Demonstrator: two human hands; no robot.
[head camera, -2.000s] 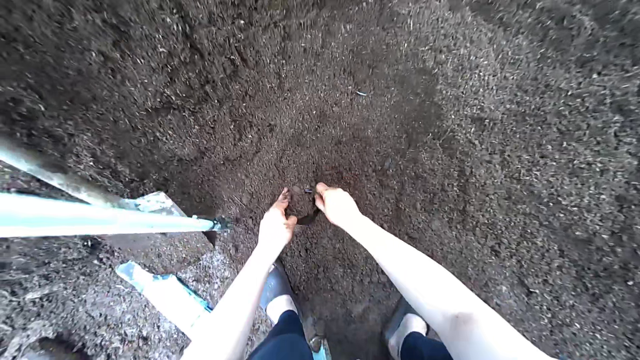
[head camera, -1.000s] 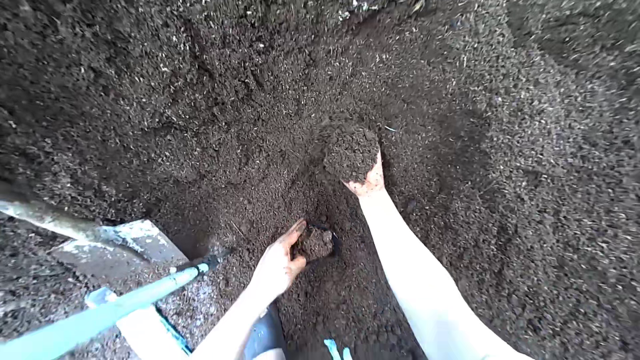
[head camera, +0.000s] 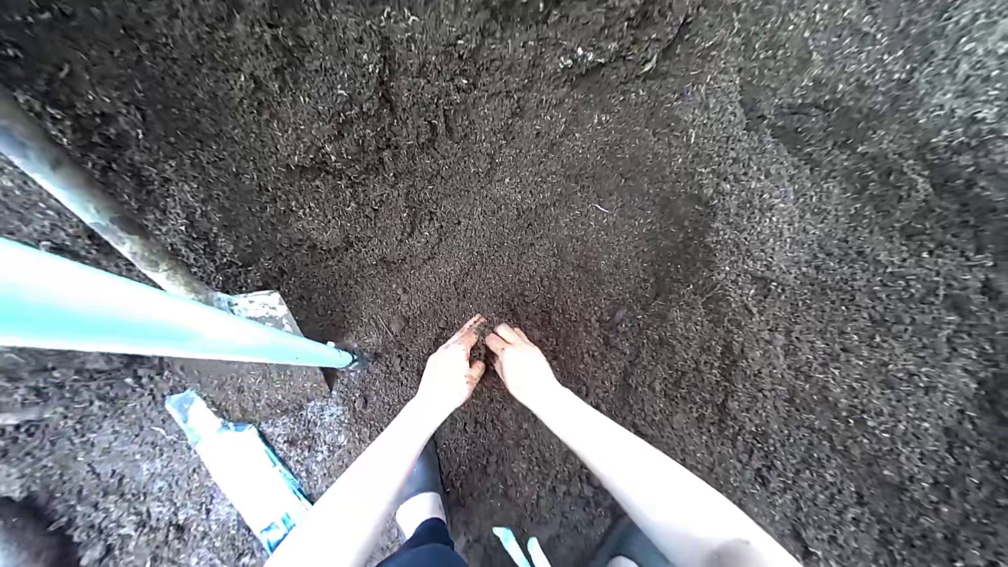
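Both hands are low over dark loose soil (head camera: 551, 260), near the middle of the head view. My left hand (head camera: 450, 370) and my right hand (head camera: 521, 362) face each other with fingertips close together. Some soil shows between the fingers; the small dark pot seen earlier is hidden or cannot be made out between the palms. Whether either hand grips something beneath the fingers cannot be told. Soil clings to the fingertips.
A pale blue pole (head camera: 157, 315) slants in from the left, beside a hoe with a metal blade (head camera: 264, 307) and a worn handle (head camera: 94, 205). A white and blue plastic packet (head camera: 244, 472) lies at lower left. My boots (head camera: 425, 476) stand below.
My right hand, which held a heap of soil farther up, has come back down beside my left hand. The heap is no longer in its palm.
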